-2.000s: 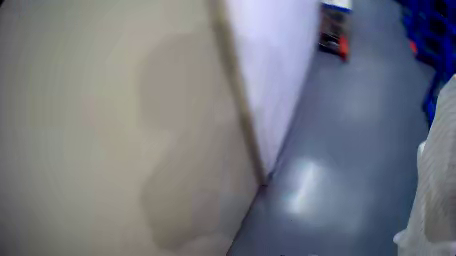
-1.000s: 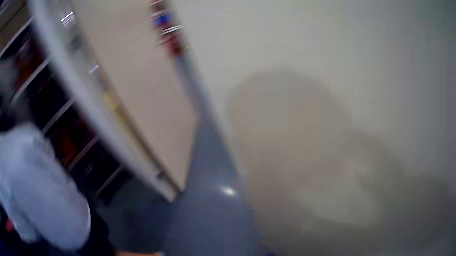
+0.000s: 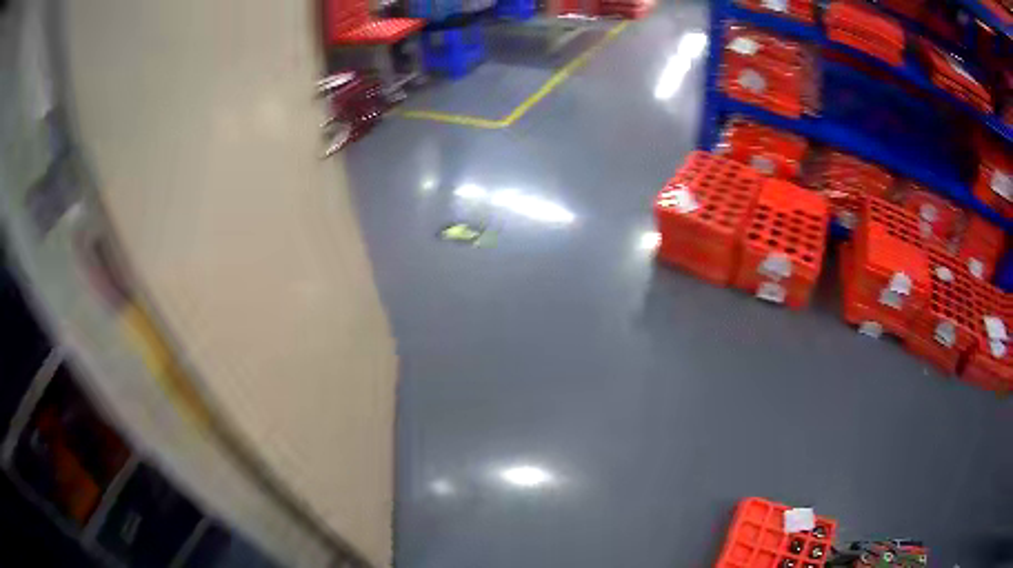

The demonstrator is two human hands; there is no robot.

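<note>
Neither of my hands is in the picture. Nearest in front of me at the left stands a cream panel or door [image 3: 233,255], tall and slightly blurred. At the bottom right edge an orange-red tray [image 3: 758,537] with square pockets and a white label is cut off by the frame. Some of its pockets hold small dark round parts. Beside it lie small greenish pieces [image 3: 889,554], perhaps circuit boards, too cut off to tell.
Stacked orange-red trays [image 3: 702,227] stand on the grey floor [image 3: 533,366] before a blue rack [image 3: 878,135] holding more trays. A blue stool [image 3: 453,50] and a yellow floor line [image 3: 561,75] are farther back. Dark shelving [image 3: 67,444] shows at the lower left.
The view has swung from the close cream surface to the open workshop floor. The trays and rack now show at the right. The person in white at the left is out of view.
</note>
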